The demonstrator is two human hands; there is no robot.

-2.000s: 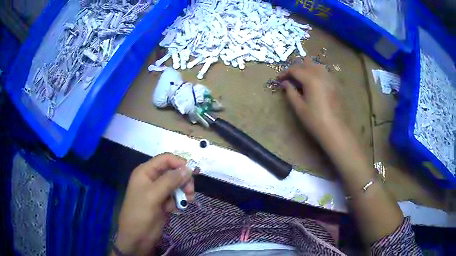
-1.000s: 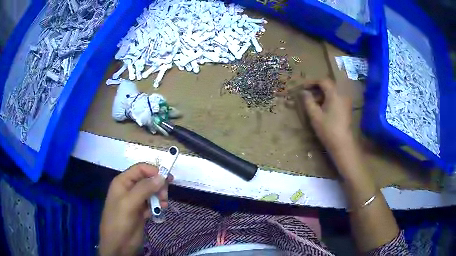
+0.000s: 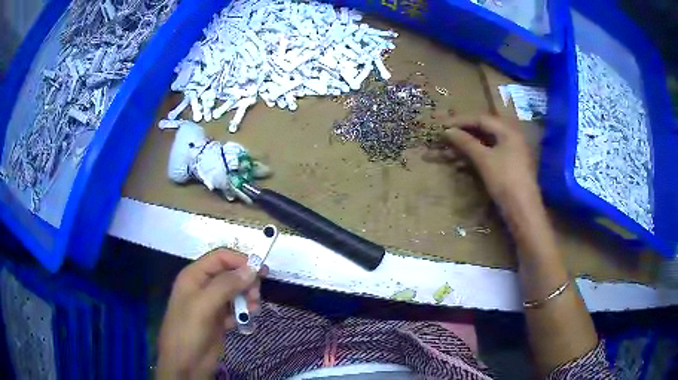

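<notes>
My left hand [image 3: 212, 304] is at the lower left, its fingers pinching a white plastic arm [image 3: 272, 242] that has a dark round hole near each end. My right hand [image 3: 494, 152] is at the right edge of the loose heap of small metal fittings [image 3: 386, 119], thumb and fingertips close together. Whether a fitting is between them cannot be told. The cloth-wrapped hammer [image 3: 320, 227] lies between my hands, its white head [image 3: 197, 157] at the left and its black handle pointing right.
A pile of white plastic pieces [image 3: 275, 56] lies at the far side of the brown cardboard [image 3: 312, 167]. Blue bins stand at left [image 3: 100, 159], far side [image 3: 476, 38] and right [image 3: 569, 148]. A printed paper scrap [image 3: 525, 101] lies near the right bin.
The view has shifted, and my right hand has moved from over the fittings to their right edge, uncovering them. My left hand still holds the white arm, now turned with both holes showing.
</notes>
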